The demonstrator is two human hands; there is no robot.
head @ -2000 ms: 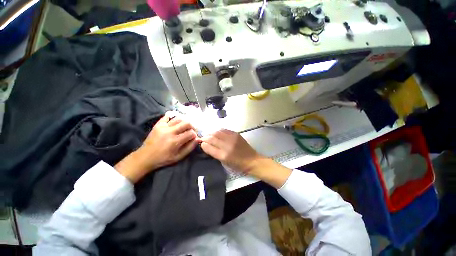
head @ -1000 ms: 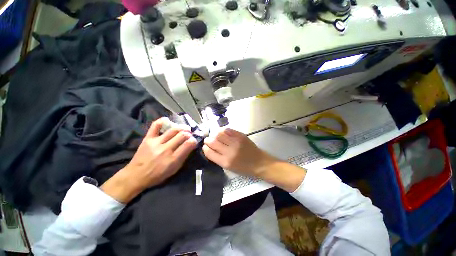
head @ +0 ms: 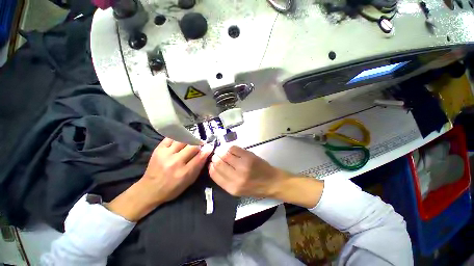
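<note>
The dark garment [head: 67,140] lies in a large heap left of the needle and hangs toward my lap. A small white label [head: 209,200] lies on it below my hands. My left hand [head: 174,169] and my right hand [head: 241,171] hold the garment's edge between fingertips, close together just in front of the presser foot [head: 210,136]. The fingertips hide most of the held edge. The white sewing machine [head: 270,57] stands over the work, its lamp lighting the needle area.
Scissors with yellow and green handles [head: 347,157] lie right of the needle on the white table [head: 280,163]. A printed scale runs along the table's front edge. A red basket [head: 446,200] with pale scraps sits at a blue one, lower right. Dark and yellow cloth lies at the right.
The view has moved closer to the machine head, which looks larger. Both hands stay at the needle area, still pinching the cloth; the bright glare there has lessened.
</note>
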